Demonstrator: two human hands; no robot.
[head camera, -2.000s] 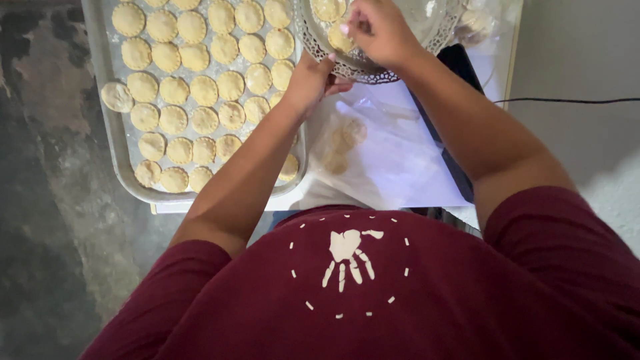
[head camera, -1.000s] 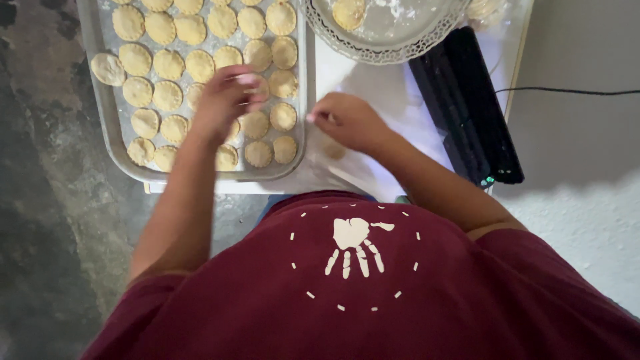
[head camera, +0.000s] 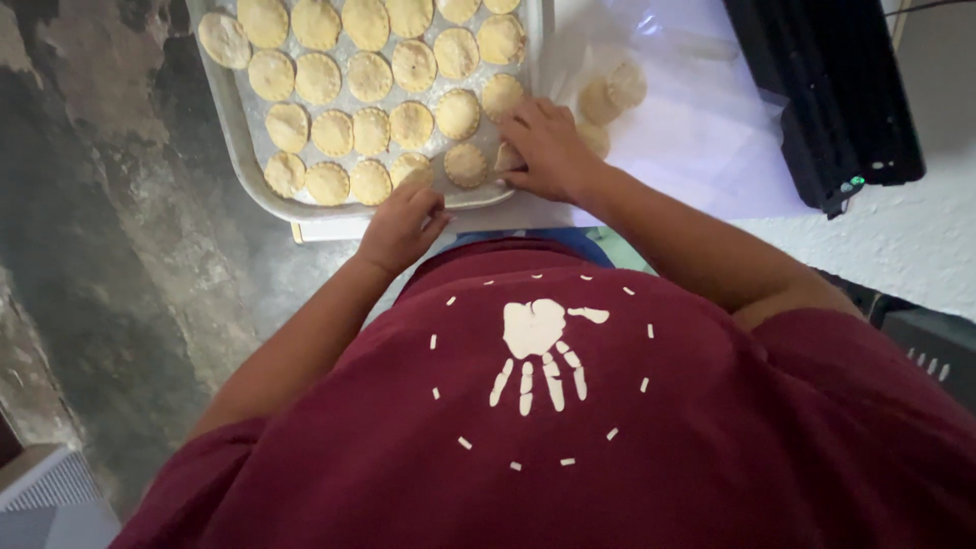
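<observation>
Rows of round, crimped dough pastries (head camera: 370, 76) lie on a metal baking tray (head camera: 255, 187). My right hand (head camera: 549, 152) is over the tray's near right corner, its fingers around a pastry (head camera: 509, 158) that is partly hidden beneath them. To its left lies another round pastry (head camera: 466, 165). My left hand (head camera: 406, 225) is at the tray's near edge, fingers bent, just below a pastry (head camera: 412, 169) in the nearest row. Whether its fingertips touch that pastry or the rim, I cannot tell.
Several dough rounds (head camera: 602, 99) are on or under the pale plastic sheet (head camera: 686, 152) right of the tray. A black device (head camera: 831, 99) with a small green light stands on the table's right side. A pastry (head camera: 224, 40) overlaps the tray's left rim.
Both hands have left the lace-edged plate where they were two seconds ago. My right hand has moved onto the tray's corner, my left hand to its near edge. The view has shifted, and the plate is out of sight.
</observation>
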